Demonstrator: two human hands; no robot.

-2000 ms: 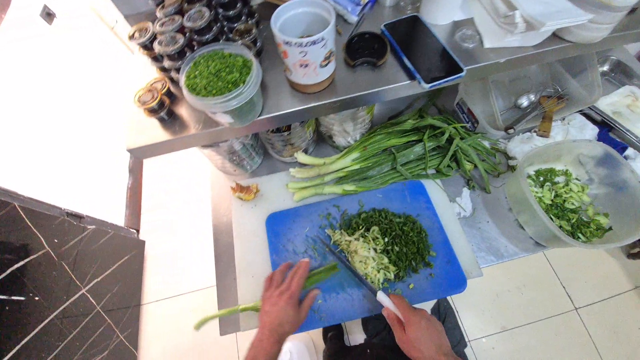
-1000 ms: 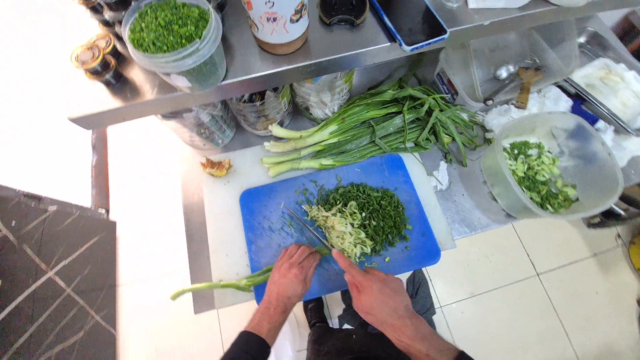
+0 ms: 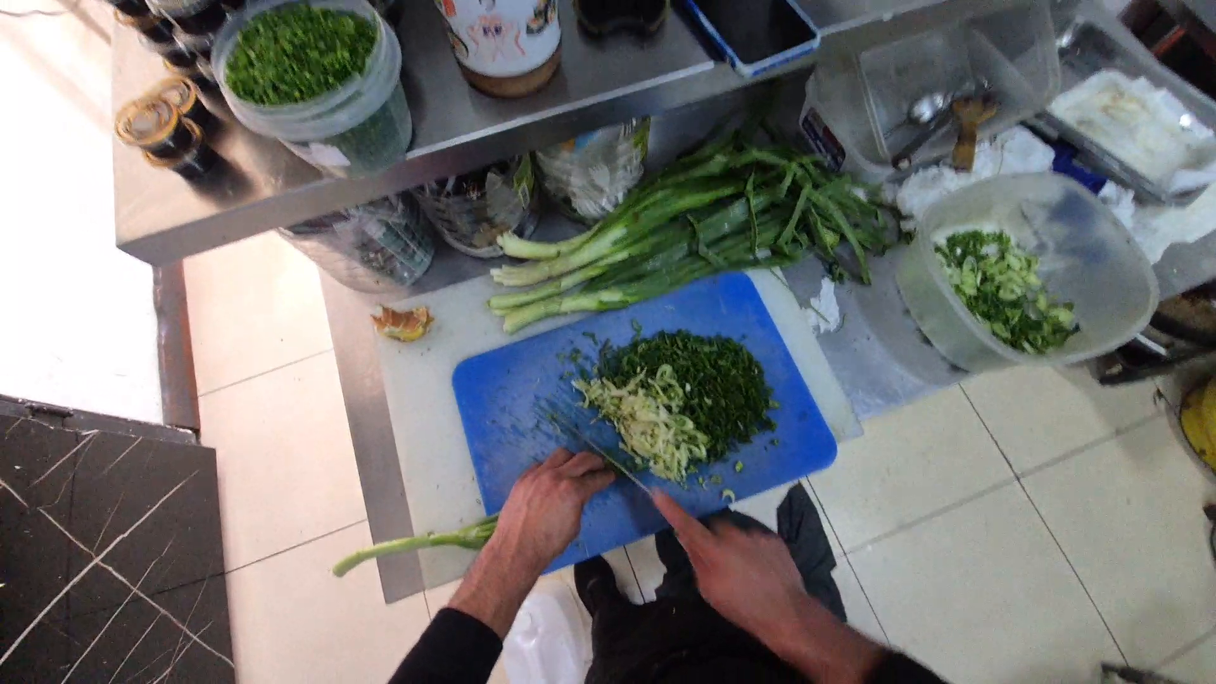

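Note:
On the blue cutting board [image 3: 522,380], my left hand [image 3: 551,503] presses down a green onion [image 3: 408,546] whose pale end sticks out past the board's left side. My right hand [image 3: 741,570] grips a knife [image 3: 613,461], its handle hidden in the hand and its blade close to my left fingertips. Right of the blade lie chopped pale onion pieces [image 3: 651,418] against a heap of chopped dark greens [image 3: 717,389]. A bunch of whole green onions [image 3: 665,228] rests behind the board.
Under the blue board is a white board [image 3: 418,418] with an orange-brown scrap [image 3: 403,323]. A plastic tub [image 3: 1111,285] of cut greens stands right. The steel shelf [image 3: 608,104] above holds a bucket [image 3: 380,123] of chopped greens, a cup [image 3: 503,47] and a phone [image 3: 760,33].
Two seconds ago my left hand lay flatter, with spread fingers, on the onion; now its fingers are bent close to the blade. My right hand stays on the knife. The view has shifted.

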